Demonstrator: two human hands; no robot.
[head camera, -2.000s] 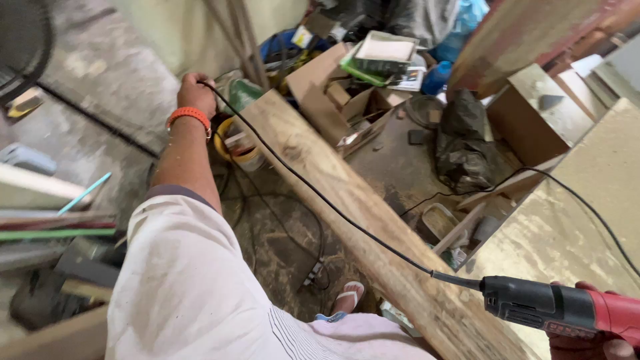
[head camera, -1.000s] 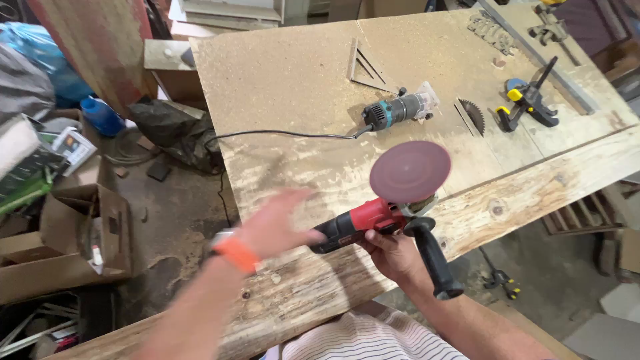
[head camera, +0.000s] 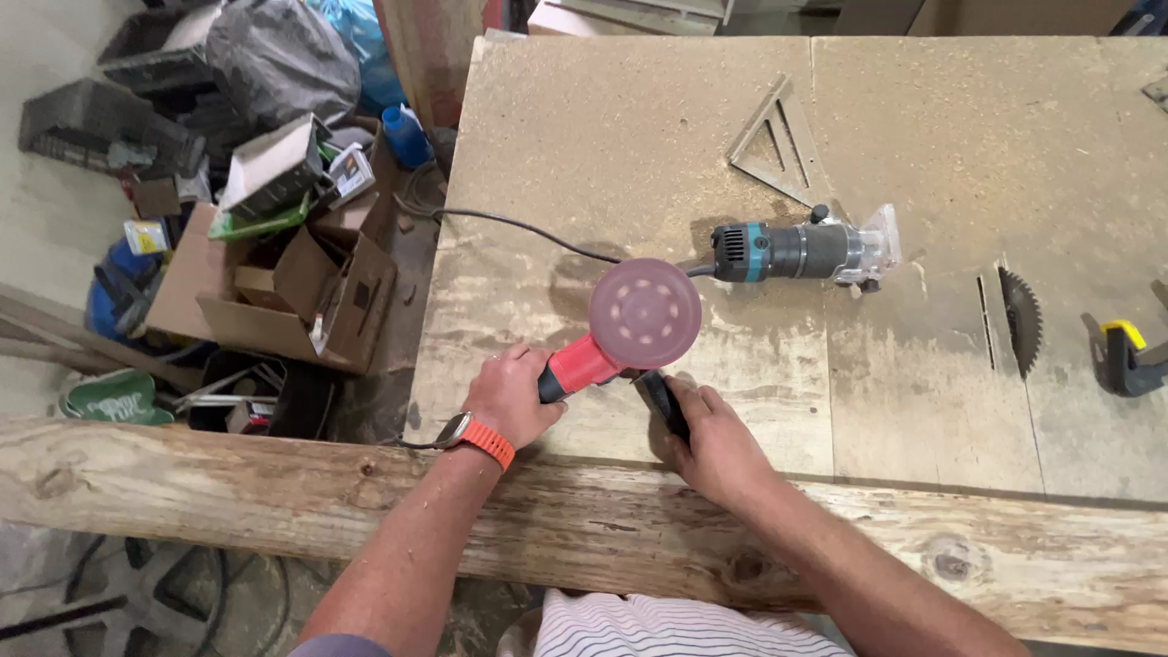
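Both my hands hold a red and black angle grinder (head camera: 580, 367) above the plywood workbench. My left hand (head camera: 514, 399) wraps its body, with a watch on an orange strap at the wrist. My right hand (head camera: 721, 447) grips the black side handle (head camera: 665, 406). The round sanding disc (head camera: 645, 313) faces up toward me; a ring of pale spots shows on it. A long wooden plank (head camera: 274, 488) with knots and rough edges lies along the near side of the bench, under my forearms.
On the plywood bench top (head camera: 566, 119) lie a trim router (head camera: 803, 251), a metal speed square (head camera: 776, 151) and a black and yellow clamp (head camera: 1127, 356). A circular saw blade (head camera: 1020, 321) shows at a slot. Cardboard boxes (head camera: 283, 310) and clutter crowd the floor at left.
The grinder has moved from my right hand alone into both hands. My left hand, blurred beside its body one second ago, now grips it. The view has swung widely.
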